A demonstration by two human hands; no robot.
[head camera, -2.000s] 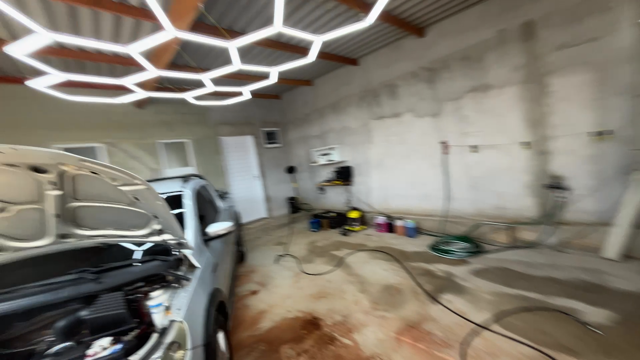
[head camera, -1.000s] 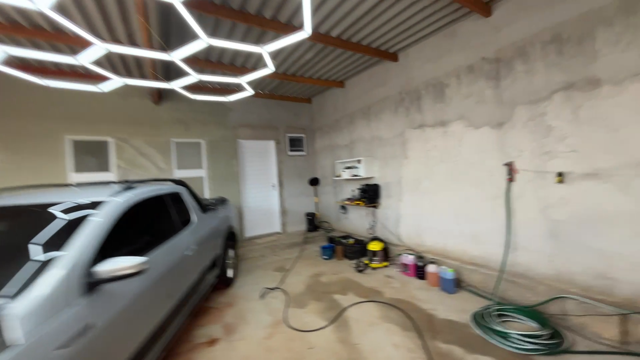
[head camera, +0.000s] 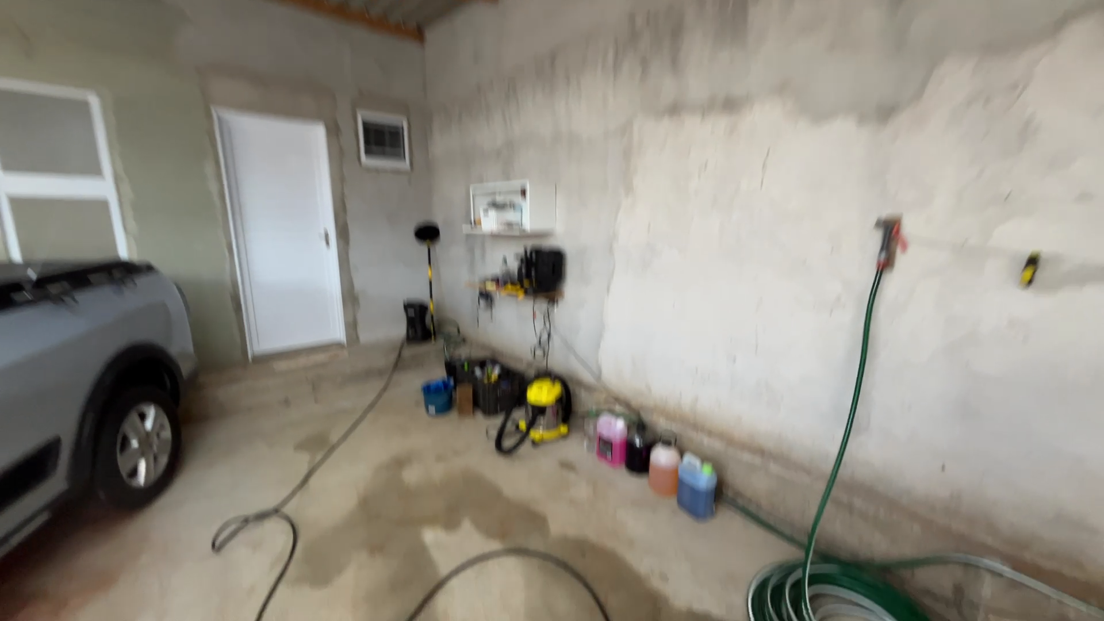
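Note:
Neither my left hand nor my right hand shows in the head view. Toward the back wall, a yellow and black wet-dry vacuum (head camera: 545, 409) stands on the concrete floor, its black hose curled beside it. To its right, a pink jug (head camera: 611, 440), a dark jug (head camera: 639, 448), an orange jug (head camera: 664, 466) and a blue jug (head camera: 697, 487) line the wall. A green hose (head camera: 854, 405) hangs from a tap (head camera: 887, 241) on the wall, above a coiled green hose (head camera: 828, 593). The rear of a silver pickup (head camera: 78, 371) is at the left edge.
A black hose (head camera: 328, 466) snakes across the wet-patched floor. A blue bucket (head camera: 437, 396) and black crates (head camera: 496, 388) stand near the corner. Wall shelves (head camera: 515, 293) carry tools. A white door (head camera: 280, 233) is shut in the back wall.
The view has swung right and moved nearer the back corner. The pickup's open hood, seen two seconds ago, is out of view; the jugs, vacuum and hanging hose now appear closer.

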